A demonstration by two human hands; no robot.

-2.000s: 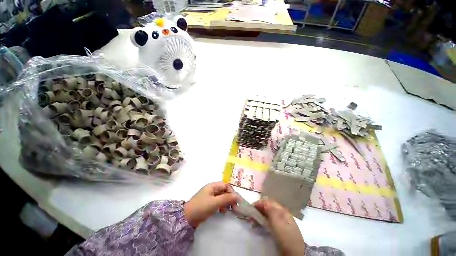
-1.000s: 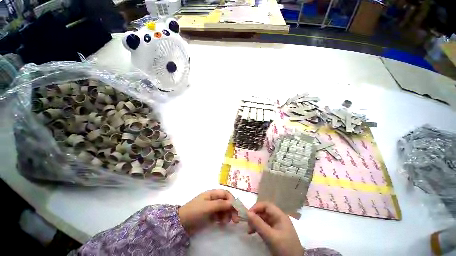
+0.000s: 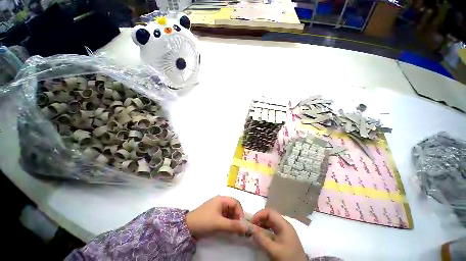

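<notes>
My left hand (image 3: 217,216) and my right hand (image 3: 276,234) meet low in the middle of the view. Both hold a small grey-taupe strip (image 3: 248,224) between their fingertips. The fingers hide most of the strip, so its exact shape cannot be told. Just beyond my hands, laid-out strips (image 3: 296,196) form a grey patch with rows of pale blocks, partly on the pink work board (image 3: 357,199). Stacked strips (image 3: 263,133) stand at the board's left far corner. Loose strips (image 3: 352,121) lie in a heap at its far side.
An open clear plastic bag (image 3: 61,171) of keeper loops (image 3: 122,133) stands at left. A white panda-faced fan (image 3: 171,56) is behind it. A second plastic bag (image 3: 442,165) is at the right edge, above an orange-brown and white object (image 3: 452,251).
The strip was stretched between my hands two seconds ago. My hands have since come together, and less of the strip shows. The view has shifted slightly.
</notes>
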